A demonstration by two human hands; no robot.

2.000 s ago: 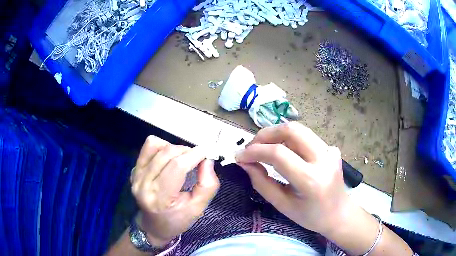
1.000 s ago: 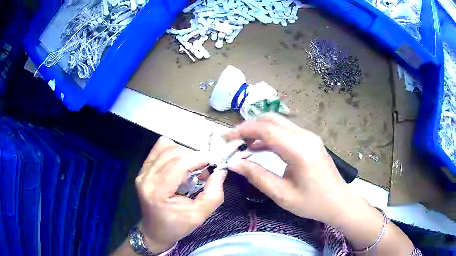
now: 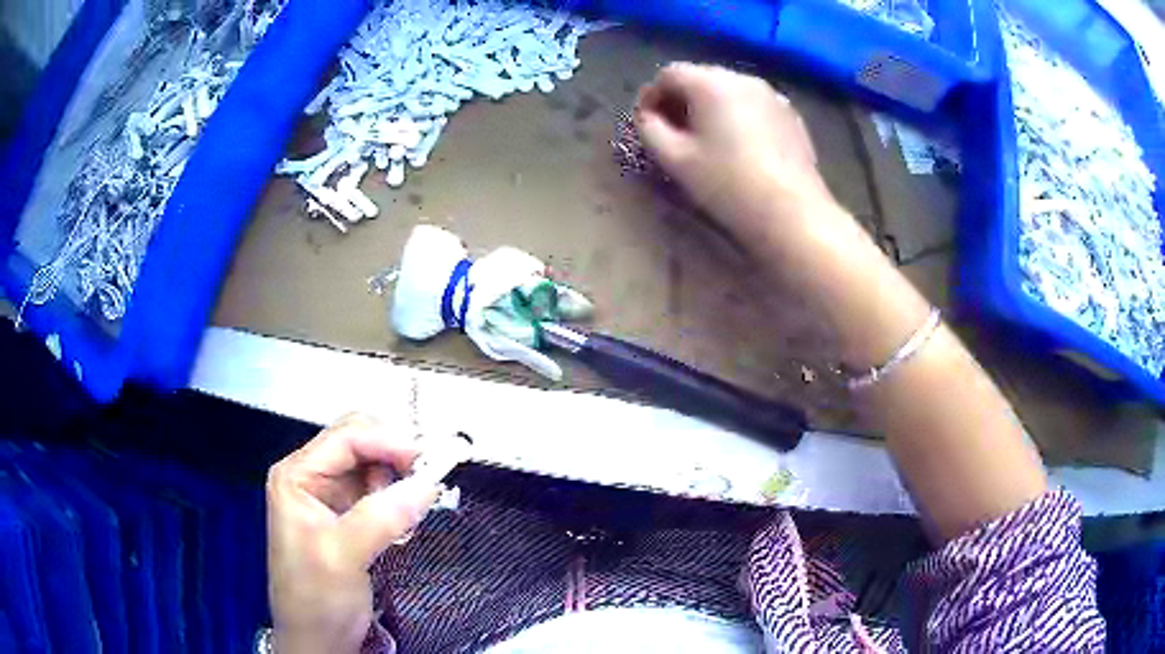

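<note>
My left hand point(image 3: 339, 517) is above my lap at the lower left. Its thumb and fingers pinch a small white housing piece point(image 3: 438, 463), partly hidden by the fingers. My right hand point(image 3: 731, 138) is stretched out at the pile of small dark metal parts point(image 3: 627, 143) on the cardboard mat point(image 3: 537, 166). Its fingers are bent down; their tips and anything between them are hidden. The hammer point(image 3: 677, 383) lies on the mat, its head wrapped in white padding point(image 3: 426, 284) with a blue tie point(image 3: 456, 294).
A heap of white strips point(image 3: 422, 83) lies at the far edge. A blue bin point(image 3: 192, 243) with corded pieces stands left, a blue bin point(image 3: 994, 230) of small white pieces right. The bench's white edge point(image 3: 562, 434) runs in front of me. Blue bins point(image 3: 141, 549) are stacked lower left.
My right hand has left the work at my left hand and reached out to the metal pile, uncovering the hammer handle. My left hand still holds the white piece. The whole view has shifted.
</note>
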